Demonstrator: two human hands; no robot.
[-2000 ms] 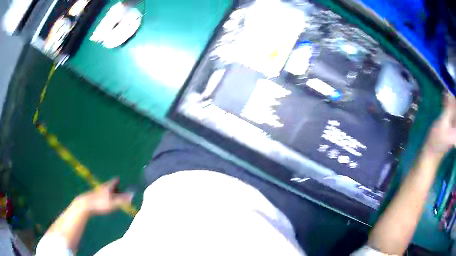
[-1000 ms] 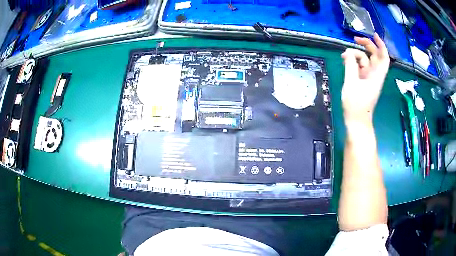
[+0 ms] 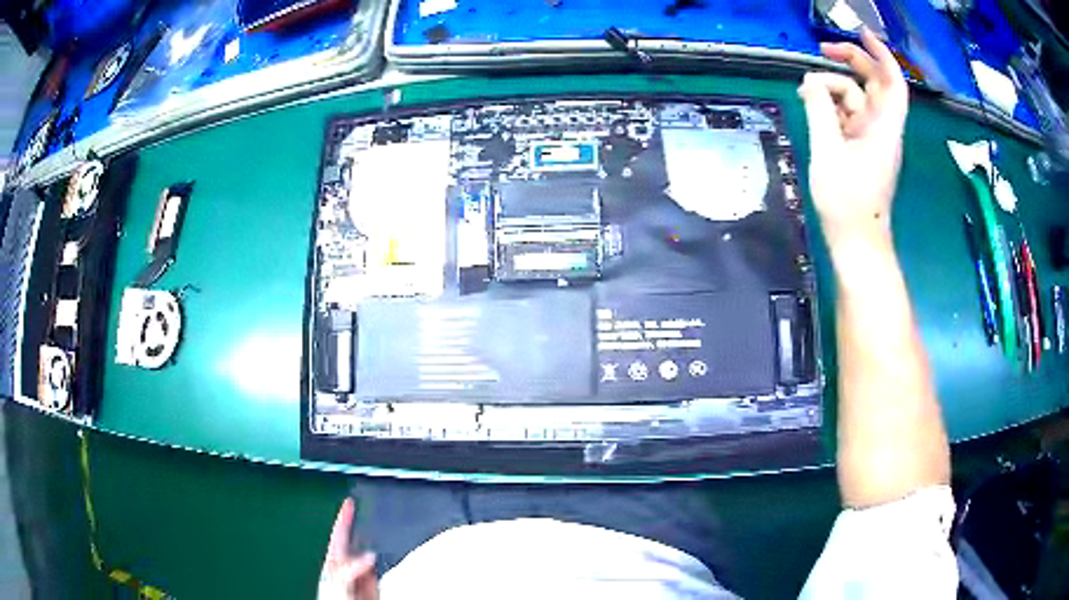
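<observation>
An opened laptop base (image 3: 692,428) lies on the green bench mat in front of me, its inside up. Its motherboard with a silver chip (image 3: 564,154) is in the far half, and the wide dark battery (image 3: 528,358) is on the near side. My right hand (image 3: 862,141) is raised at the laptop's far right corner, fingers curled and apart, with nothing seen in it. My left hand (image 3: 347,568) is low at the bottom edge, partly cut off, one finger pointing up, off the bench's near edge. I see nothing in it.
A loose cooling fan (image 3: 150,328) with its heatsink lies at left, beside a unit with fans (image 3: 70,293). Blue-matted trays (image 3: 528,26) stand behind. Thin tools, one green (image 3: 996,270), one red (image 3: 1029,281), lie at right. Yellow-black tape (image 3: 92,516) marks the floor.
My view has swung from tilted to level over the laptop. My left hand has come back into view at the bottom. My right hand stays raised near the far right corner.
</observation>
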